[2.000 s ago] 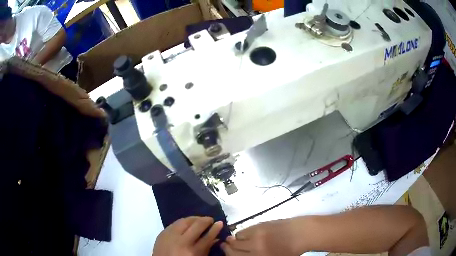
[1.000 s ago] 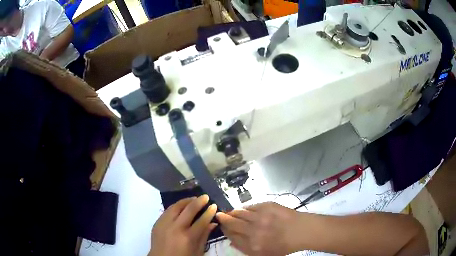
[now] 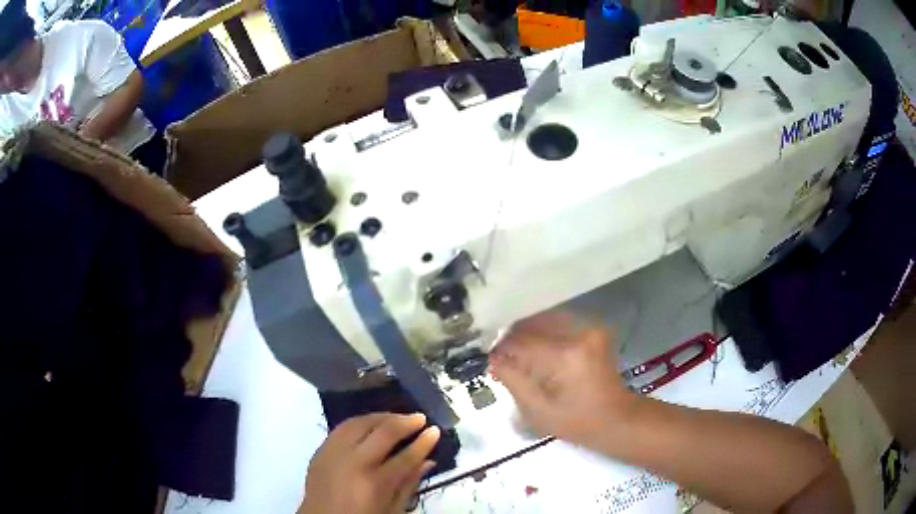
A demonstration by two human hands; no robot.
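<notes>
The dark purple-black piece [image 3: 442, 454] lies at the front of the sewing machine, partly under its head. My left hand [image 3: 367, 464] rests on the piece with fingers bent and holds it near the presser foot [image 3: 482, 394]. My right hand [image 3: 557, 373] is raised beside the needle area, blurred; its fingertips are near the metal parts under the head, and I cannot tell if they hold anything. A thin black cord [image 3: 492, 464] runs from the piece toward the right. The red-handled snips [image 3: 675, 363] lie on the bed, their blades hidden behind my right hand.
The white machine head [image 3: 603, 191] spans the view. A carton of dark pieces [image 3: 206, 346] stands at the left, with another carton [image 3: 291, 95] behind the machine. A dark stack [image 3: 834, 311] lies at the right end. A person in a white shirt [image 3: 85, 75] is at the upper left.
My right hand has left the piece beside my left hand and moved up and right to the needle area. My left hand stays on the piece.
</notes>
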